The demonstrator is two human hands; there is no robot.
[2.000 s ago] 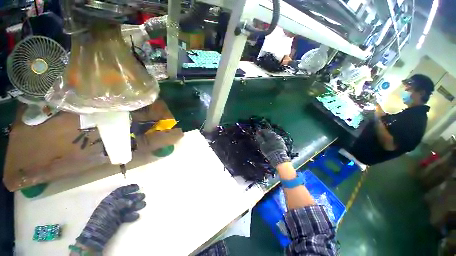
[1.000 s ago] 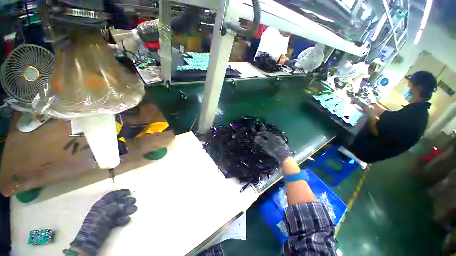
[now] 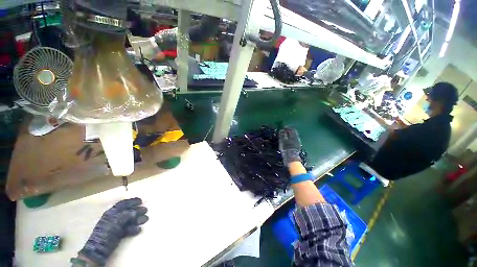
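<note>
My right hand (image 3: 289, 146), in a dark grey knit glove with a blue band at the wrist, is on the far right part of a tangled black cable pile (image 3: 253, 164). Its fingertips are hard to make out against the cables, so I cannot tell if it grips one. My left hand (image 3: 117, 227), in a striped grey glove, rests on the white sheet (image 3: 183, 208) with fingers curled. I cannot see anything in it. A small green circuit board (image 3: 47, 243) lies at the sheet's left. The white machine head (image 3: 117, 151) points down above the sheet, its thin metal tip above my left hand.
A brown wooden base (image 3: 57, 167) stands behind the sheet, with a fan (image 3: 44, 76) at its back left. A pale post (image 3: 233, 94) rises behind the cable pile. A blue bin (image 3: 282, 229) is below right. A masked person (image 3: 423, 141) sits at the right.
My right hand has moved slightly up towards the pile's far edge and now points more straight ahead. My left hand and the circuit board stay in place on the sheet. The view has shifted slightly.
</note>
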